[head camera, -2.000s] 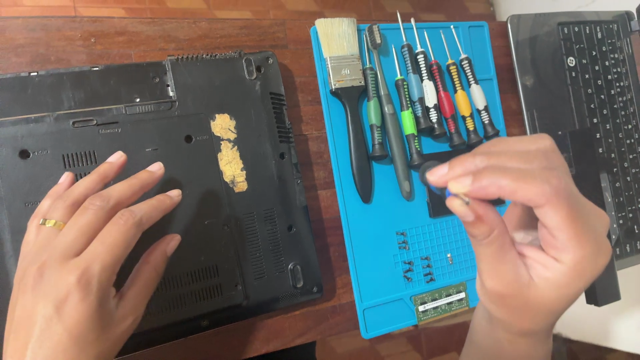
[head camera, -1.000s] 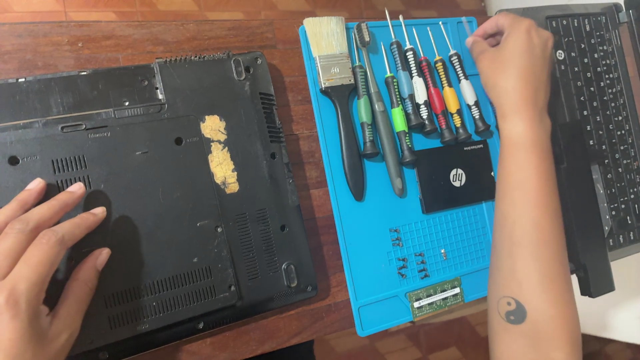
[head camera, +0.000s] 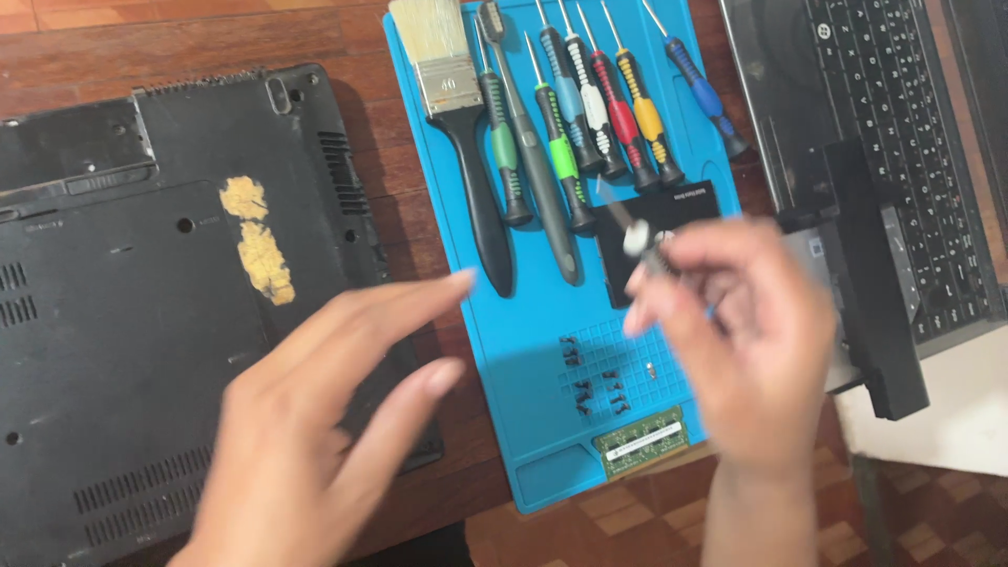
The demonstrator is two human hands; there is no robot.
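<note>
My right hand (head camera: 740,315) holds a small screwdriver (head camera: 636,236) with a pale handle part, blurred, its tip pointing up and left over a black solid-state drive (head camera: 677,205). My left hand (head camera: 315,409) is raised over the right edge of an upside-down black laptop (head camera: 142,260), thumb and fingers apart, holding nothing. On the blue mat (head camera: 504,346) lie a paintbrush (head camera: 472,173), a grey toothbrush (head camera: 535,165), and screwdrivers, among them a yellow one (head camera: 650,118) and, apart at the right, a blue one (head camera: 701,90). Small dark screws (head camera: 583,390) sit on the mat's grid.
A green memory module (head camera: 644,442) lies at the mat's lower edge. At the right stands an open laptop with a black keyboard (head camera: 890,157); a long black battery-like bar (head camera: 870,276) lies across it. Wooden table boards (head camera: 362,47) show between the first laptop and the mat.
The pale-handled screwdriver has left the end of the row and is in my right hand. The blue one now lies on the mat's right side. My left hand has lifted and moved right.
</note>
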